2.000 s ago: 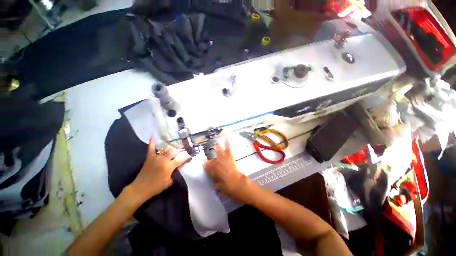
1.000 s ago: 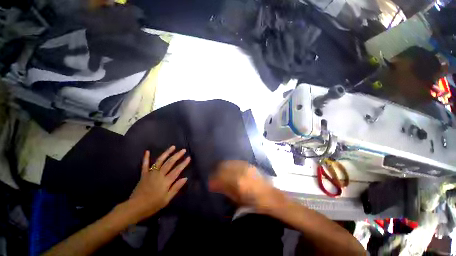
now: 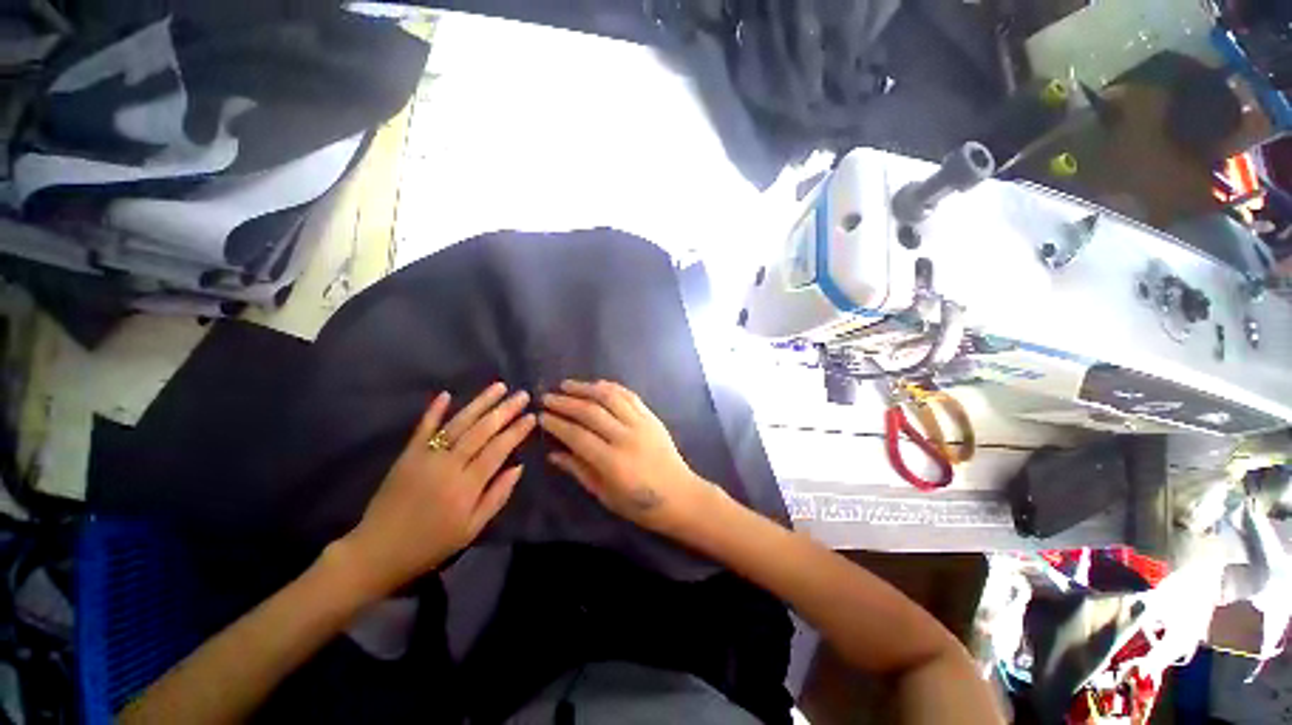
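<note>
A large dark garment panel (image 3: 411, 319) lies spread over the front of the table and hangs over its edge toward my lap. My left hand (image 3: 451, 482) rests on it with fingers apart, a ring on one finger. My right hand (image 3: 612, 451) lies on the panel just to the right, fingertips close to those of my left hand. A faint dark line runs up the panel between the hands. Both hands press flat on the cloth.
The white sewing machine (image 3: 1049, 283) stands at right. Scissors with red and yellow handles (image 3: 924, 436) lie below its head, beside a black block (image 3: 1066, 486). Cut pieces (image 3: 170, 170) are stacked at upper left. A blue basket (image 3: 135, 609) is at lower left; dark cloth (image 3: 794, 71) lies behind.
The panel has left the needle area and lies spread to the left of the machine. The view has swung left. My right hand, blurred a second ago, now rests on the cloth near my left hand.
</note>
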